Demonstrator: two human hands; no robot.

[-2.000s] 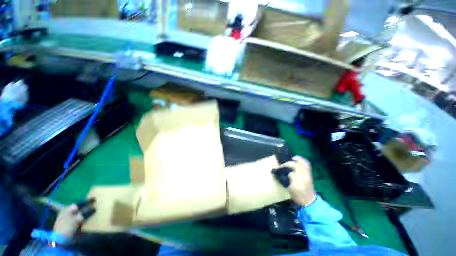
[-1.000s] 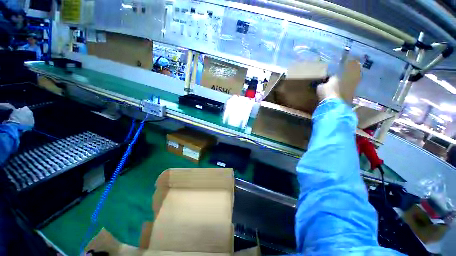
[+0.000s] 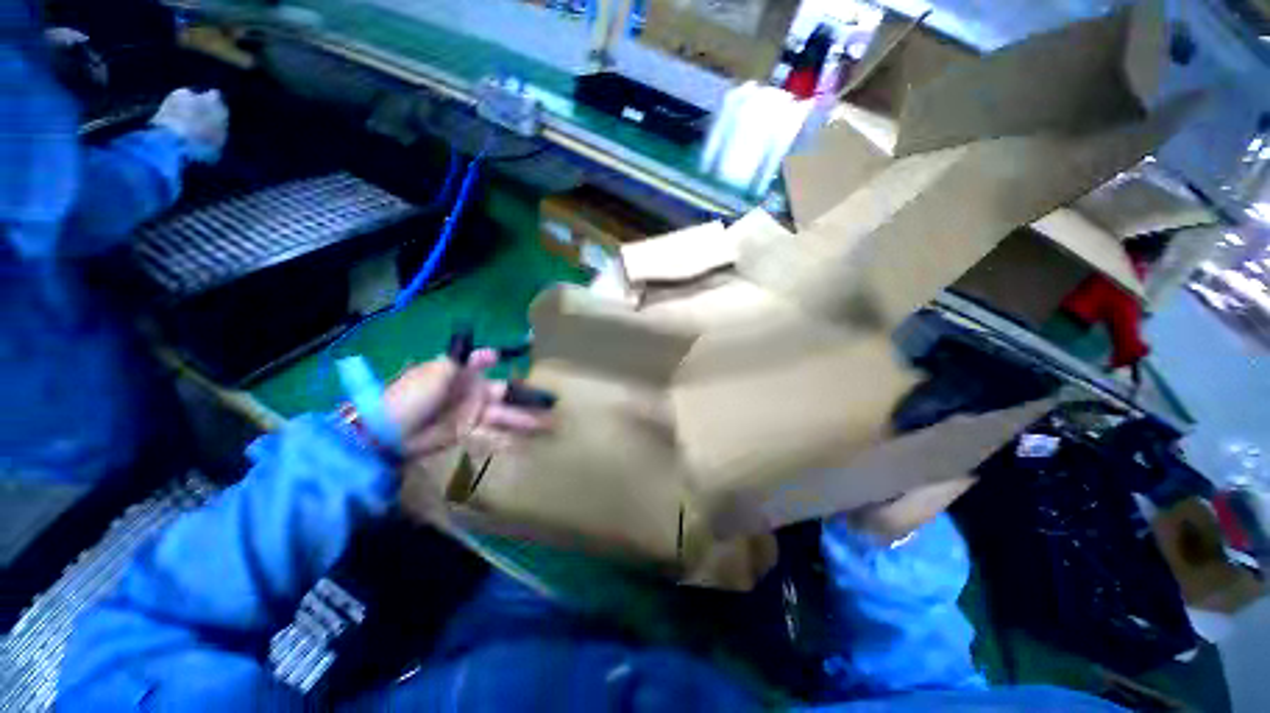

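Note:
An opened brown carton [image 3: 599,453] lies over the green bench in front of me, its flaps raised and blurred. More folded cardboard [image 3: 961,209] overlaps it and rises to the upper right. My left hand [image 3: 471,401], with black finger cots, is over the carton's left part. Its fingers are apart and I see nothing in them. My right hand [image 3: 912,511] is mostly hidden behind a long cardboard flap [image 3: 891,460] at the carton's right side. Its fingers do not show, so its grip cannot be told.
A person in a blue smock [image 3: 70,279] works at the left beside a black tote [image 3: 265,286] of silvery rows. A blue cord [image 3: 449,244] hangs from the shelf edge. A dark parts crate [image 3: 1065,557] is at the right, and a red tool [image 3: 1110,318] hangs above it.
My right hand has come down from the raised shelf to the bench. Folded cardboard now stands across the upper right. My left hand has come into view over the carton. The view has shifted.

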